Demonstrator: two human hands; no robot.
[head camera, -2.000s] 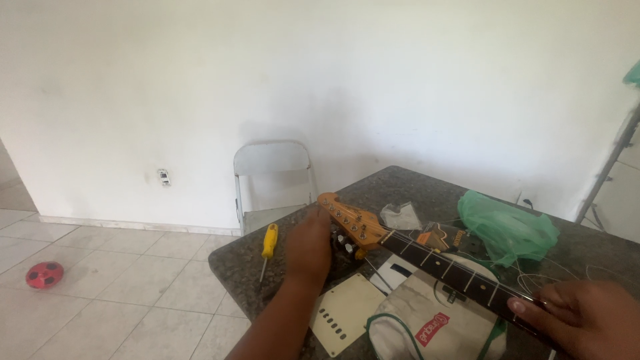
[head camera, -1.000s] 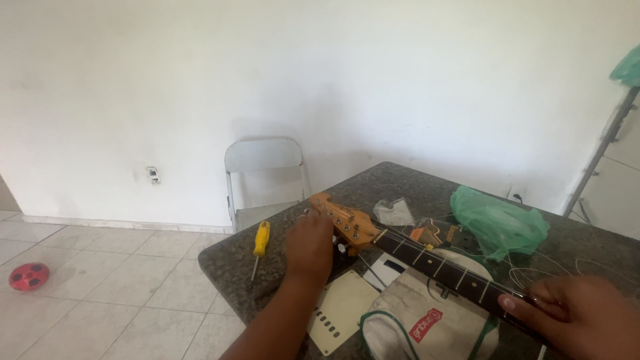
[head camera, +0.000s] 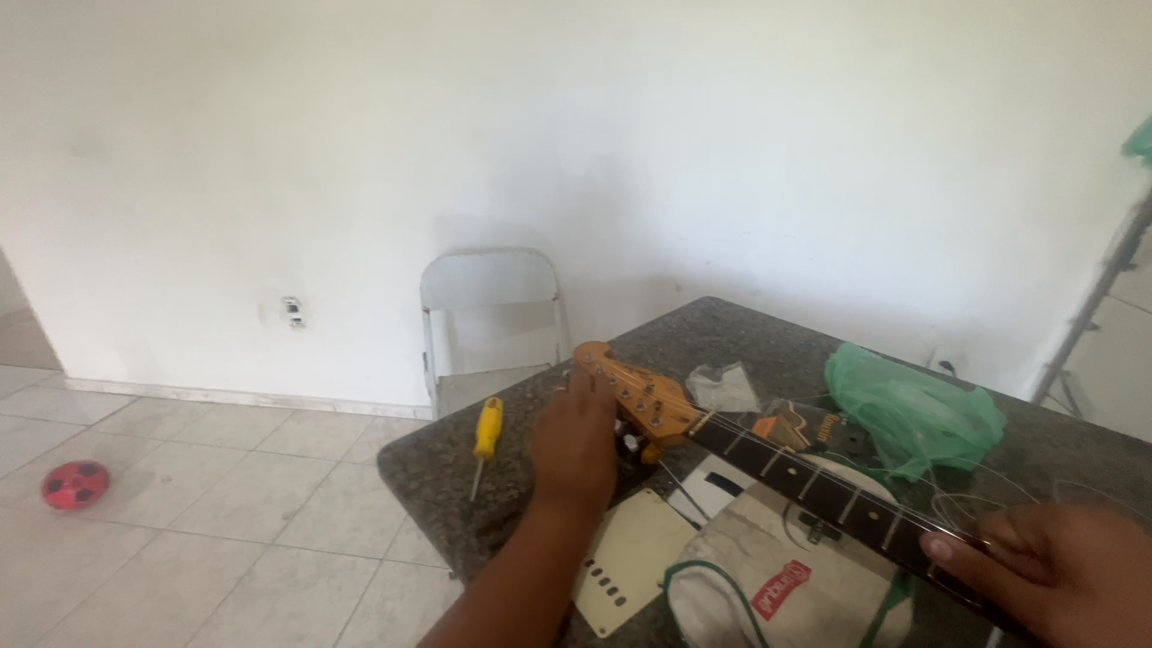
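An electric guitar neck (head camera: 810, 477) with a dark fretboard runs diagonally over the table, its wooden headstock (head camera: 643, 396) pointing up and left. My left hand (head camera: 579, 436) is at the tuner side of the headstock, its fingers on the tuning pegs. Around the fretboard lower down is my right hand (head camera: 1048, 562), thumb on the near edge. Thin strings run along the neck, and loose ones curl near the right hand. Beneath the neck lies a cream cloth bag (head camera: 751, 540) with green trim. A cream plastic guitar back plate (head camera: 630, 558) with slots lies left of it. The guitar body is out of view.
A yellow-handled screwdriver (head camera: 488, 432) lies by the left edge of the granite table (head camera: 423, 468). Behind the neck are a clear plastic packet (head camera: 724, 387), a printed string packet (head camera: 796, 423) and a green plastic bag (head camera: 909, 409). A metal folding chair (head camera: 490, 279) stands beyond the table; a red ball (head camera: 76, 484) is on the floor.
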